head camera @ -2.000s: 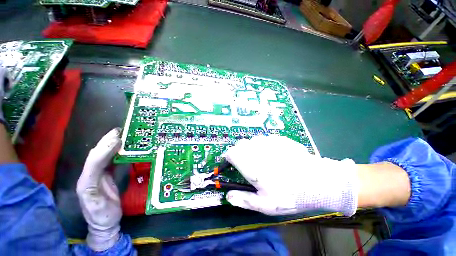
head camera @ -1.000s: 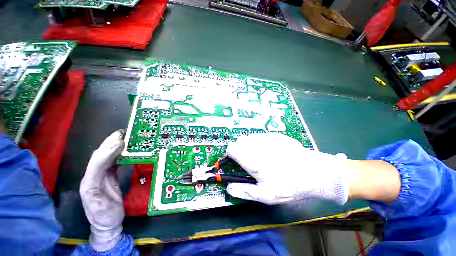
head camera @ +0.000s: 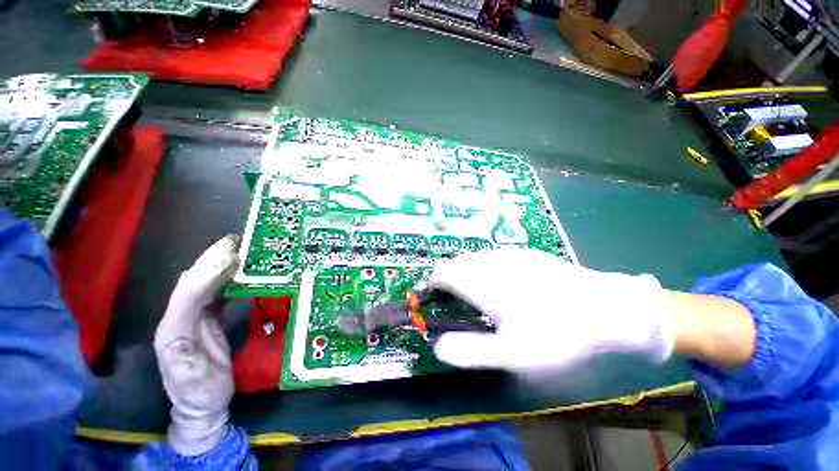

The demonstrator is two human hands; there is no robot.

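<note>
A large green circuit board lies solder side up in front of me, with a red pad showing under its left notch. My right hand, in a white glove, grips diagonal cutters with black and orange handles. The cutters are blurred, and their jaws point left over the board's lower section. My left hand, also gloved, is at the board's left edge, with fingertips at the corner by the notch. The fingers are bent around that edge; what the thumb touches is hidden.
Another board on a red pad is at the left, beside a blue sleeve. A further red pad holds a board at the back left. A brown box is at the far side. A framed board and red-wrapped bar are right.
The board and both hands sit slightly further right in the view. The cutters have shifted a little right and are now blurred. The bare forearm at the left edge has left the view.
</note>
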